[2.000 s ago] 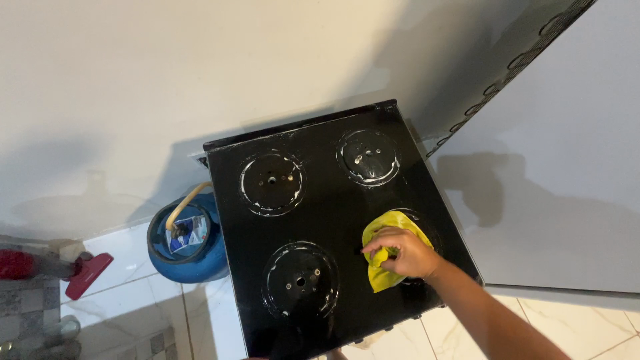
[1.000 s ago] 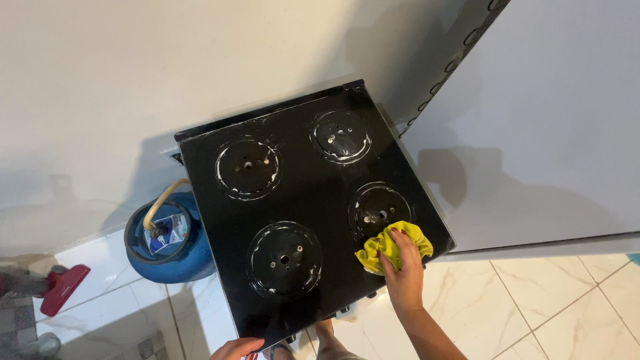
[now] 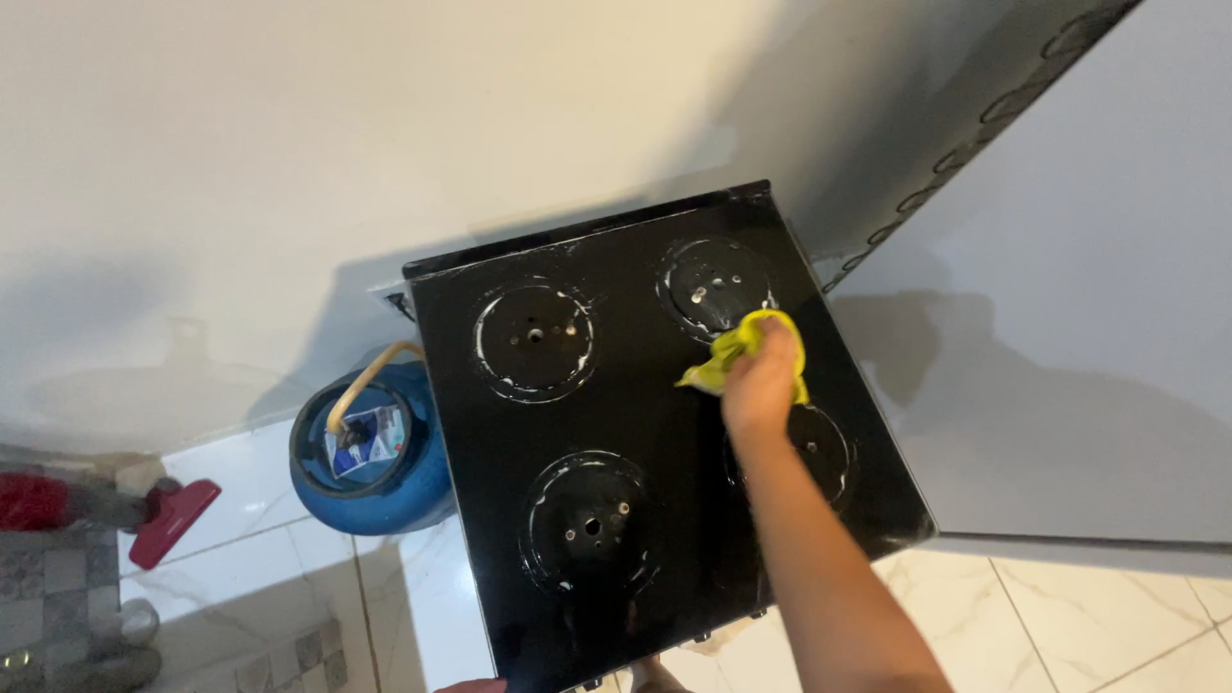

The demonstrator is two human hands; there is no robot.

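A black stove top [image 3: 654, 404] with round burner recesses, ringed by white foamy residue, fills the middle of the view; no burners or grates sit on it. My right hand [image 3: 765, 380] presses a crumpled yellow cloth [image 3: 727, 361] on the surface, between the two right-hand recesses and at the lower edge of the back right one. Only a small part of my left hand [image 3: 474, 686] shows, at the front left corner of the stove top; its fingers are mostly out of frame.
A blue gas cylinder [image 3: 385, 496] with a beige hose [image 3: 371, 380] stands left of the stove. Behind is a pale wall [image 3: 385, 144]; a large light grey panel [image 3: 1078, 385] stands at right. A red floor-tool head [image 3: 173, 525] lies on the tiled floor at left.
My right hand and the yellow cloth have moved from the front right recess toward the back right one. My left hand, seen at the front edge a second ago, is now mostly out of frame.
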